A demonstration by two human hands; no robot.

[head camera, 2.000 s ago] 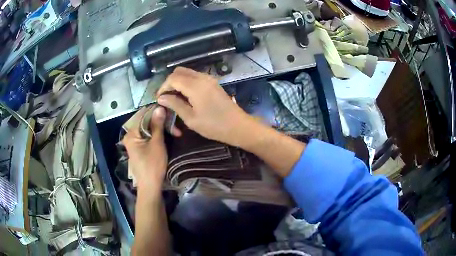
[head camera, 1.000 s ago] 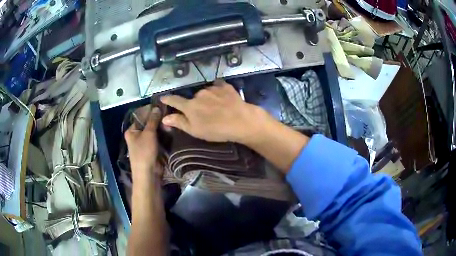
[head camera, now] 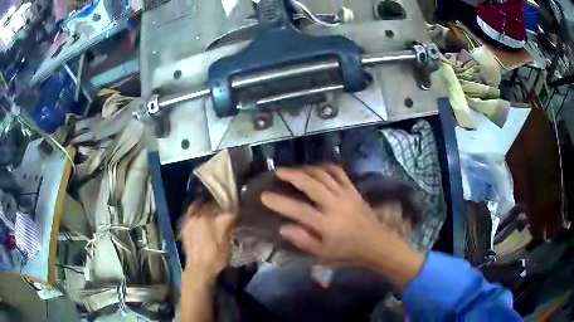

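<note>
My left hand (head camera: 206, 242) is closed on a beige cut piece (head camera: 218, 179), whose pointed end stands up above the fingers. My right hand (head camera: 333, 217), blurred, lies with spread fingers over the brown plies (head camera: 258, 204); whether it grips any of them cannot be told. The plies lie across the open work tray (head camera: 454, 182), blurred, and their far end shows to the right of my right hand. A smooth dark sheet (head camera: 277, 289) lies below them.
The machine bed plate (head camera: 189, 126) with a blue-grey roller bracket (head camera: 286, 53) and cross rod (head camera: 393, 58) is beyond the hands. Checked cloth (head camera: 418, 154) lies at the tray's right. Tied bundles (head camera: 119, 207) are at left, a clear plastic bag (head camera: 483, 176) at right.
The view has shifted, so the machine sits lower and further right. A beige piece now stands up from my left hand. My right hand's fingers have spread over the plies, which have moved and blurred.
</note>
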